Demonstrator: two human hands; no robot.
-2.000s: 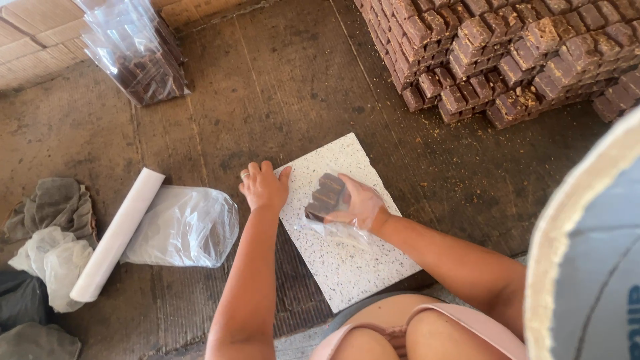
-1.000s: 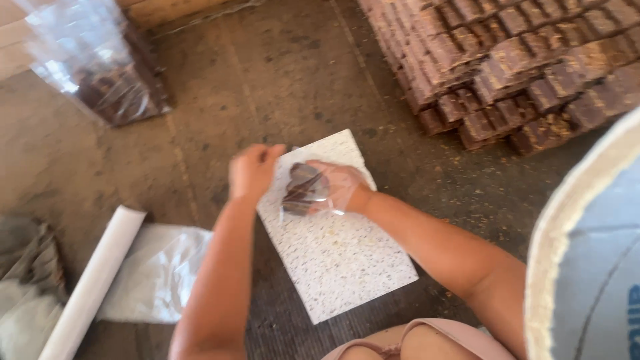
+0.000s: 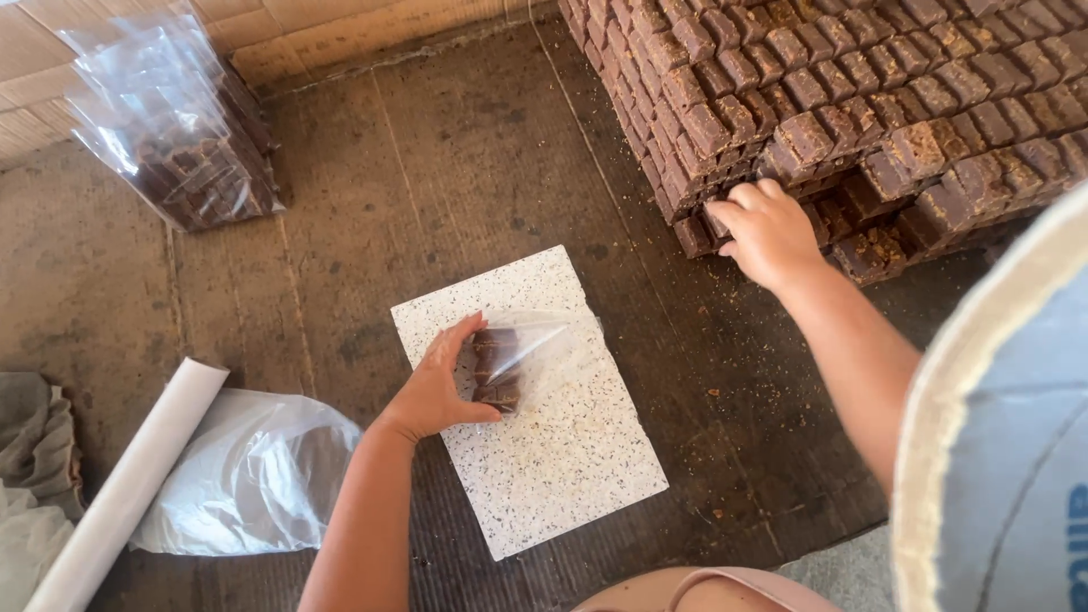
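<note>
A speckled white slab [image 3: 561,476] lies on the brown surface. On it a clear plastic bag [image 3: 552,340] holds a few ridged brown blocks [image 3: 495,370], which look like chocolate. My left hand [image 3: 438,378] curves around the left side of these blocks, thumb and fingers at their two ends. At the upper right, my right hand [image 3: 765,229] has its fingers on a brown block [image 3: 694,236] at the low front corner of a large stack of such blocks [image 3: 807,85]. Its palm side is hidden, so how firmly it grips does not show.
Filled clear bags of brown blocks [image 3: 204,178] stand at the upper left by a cardboard wall [image 3: 340,34]. A white roll [image 3: 127,484] lies at the lower left across clear plastic sheeting [image 3: 255,476], beside crumpled cloths [image 3: 34,442]. A pale-rimmed blue object [image 3: 1003,408] fills the right edge.
My right hand has left the bagged blocks over the slab and reached the stack at the upper right. My left hand has come down beside the bagged blocks, which now rest on the slab.
</note>
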